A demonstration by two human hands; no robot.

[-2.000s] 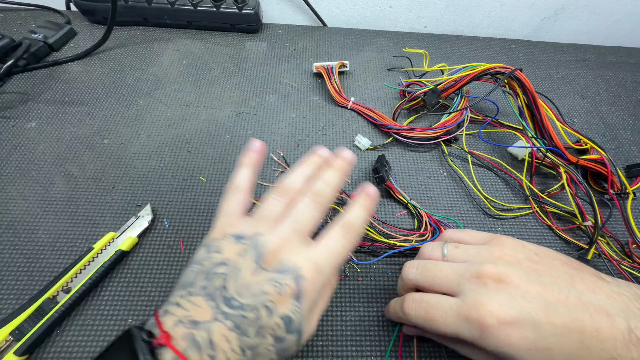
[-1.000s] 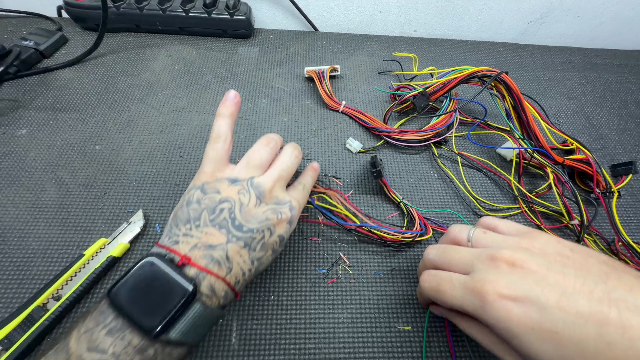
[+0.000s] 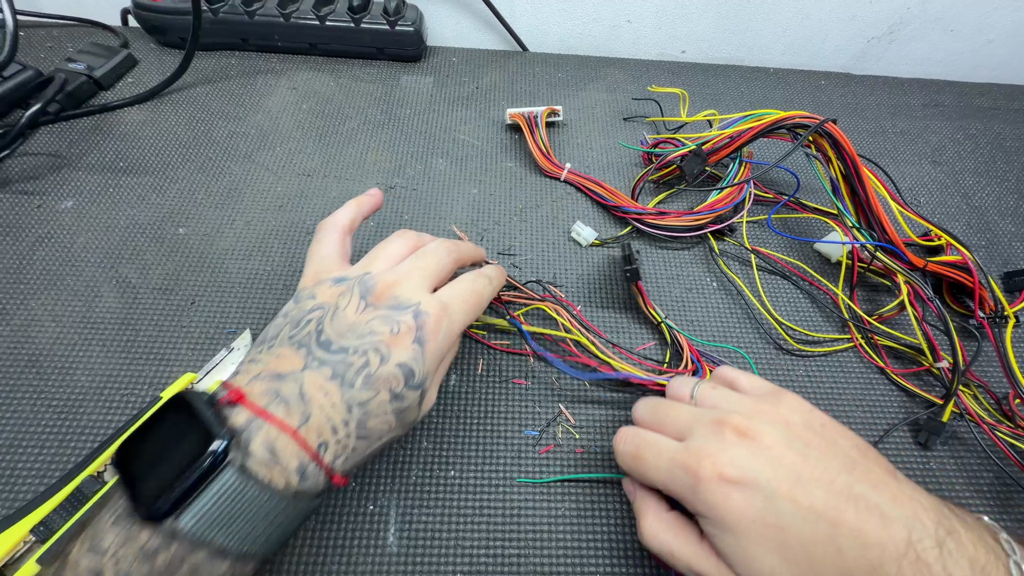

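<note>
My left hand (image 3: 376, 320), tattooed, rests palm down over the left end of a bundle of thin multicoloured wires (image 3: 584, 344), its fingertips on the loose wire ends; whether it grips them is hidden. The fingers of my right hand (image 3: 720, 464) are closed over the bundle's right part. A green wire (image 3: 572, 478) sticks out to the left from under them. Between the hands stands a small black connector (image 3: 631, 264) on its wires. Short wire scraps (image 3: 556, 428) lie below the bundle. A yellow and black utility knife (image 3: 172, 392) lies partly under my left wrist, blade exposed.
A large tangle of wires (image 3: 864, 184) spreads over the right side of the black textured mat (image 3: 240, 160). White connectors (image 3: 534, 114) lie at its left. A black power strip (image 3: 280, 28) stands at the back by the wall, with black cables (image 3: 96, 68) at the far left.
My left hand has come back to the right onto the wire ends, after moving left off the bundle. My right hand has stayed on the bundle's right part.
</note>
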